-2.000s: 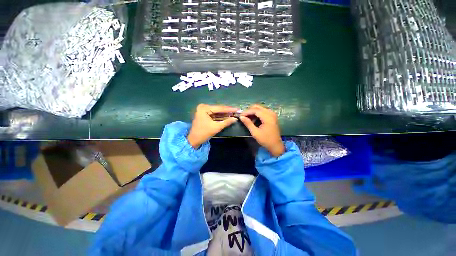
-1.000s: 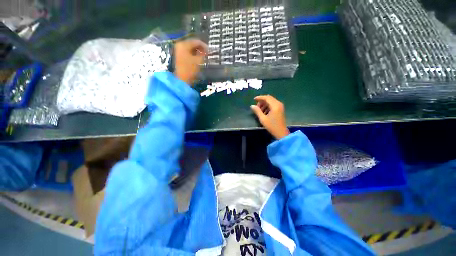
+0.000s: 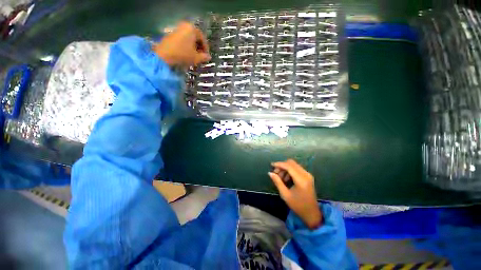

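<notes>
The clear blister tray lies at centre, its pockets holding rows of slim parts with white pieces. My left hand is over the tray's left edge, thumb and fingertips close together at the left columns; whether they pinch a part cannot be told. A small pile of loose white pieces lies just in front of the tray. My right hand is low over the bench near its front edge, fingers curled, thumb and forefinger tips near each other. A dark spot shows between them, too small to tell as a part or shadow.
A clear bag of white pieces is at left, partly behind my left sleeve. A blue-framed item is at far left. Tall stacked filled trays stand at right. A blue bin is below the bench.
Since two seconds ago my hands have parted; my left hand has moved up to the tray's left side. My right hand stays near the bench front. The camera view has shifted and turned.
</notes>
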